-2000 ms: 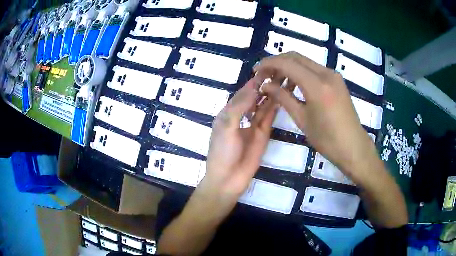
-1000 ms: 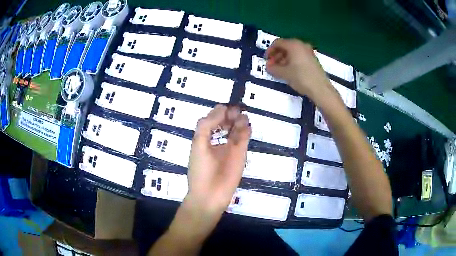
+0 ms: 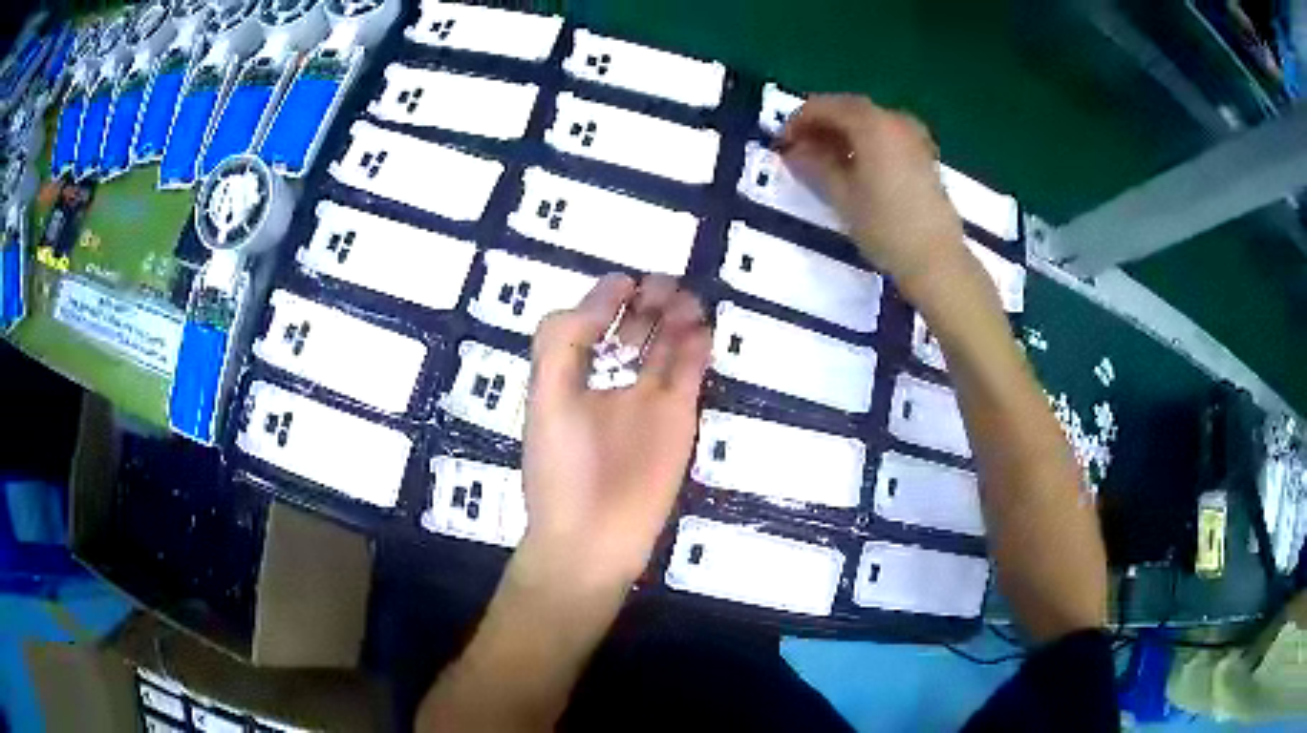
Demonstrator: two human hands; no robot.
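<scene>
White shell halves [image 3: 612,216] lie in rows in the black blister tray [image 3: 566,570], with small dark slots near one end. My left hand [image 3: 609,408] is palm up with curled fingers over the tray's middle and cups several tiny white button parts [image 3: 614,365]. My right hand [image 3: 870,172] is at the upper end of the tray, fingertips at the slotted end of a shell half [image 3: 793,191]. Its fingers hide whether a part is between them. A loose pile of white button parts [image 3: 1101,430] lies right of the tray.
Fan-like units with blue sections [image 3: 205,358] stand left on a yellow-green board [image 3: 126,272]. A brown carton [image 3: 311,587] is below the bench at lower left. A pale metal rail [image 3: 1168,294] runs at the right. A black box with a yellow label [image 3: 1211,533] sits at the right.
My right hand has moved from beside my left hand to the tray's upper shells and stayed there. My left hand has shifted slightly left, still cupping the white parts.
</scene>
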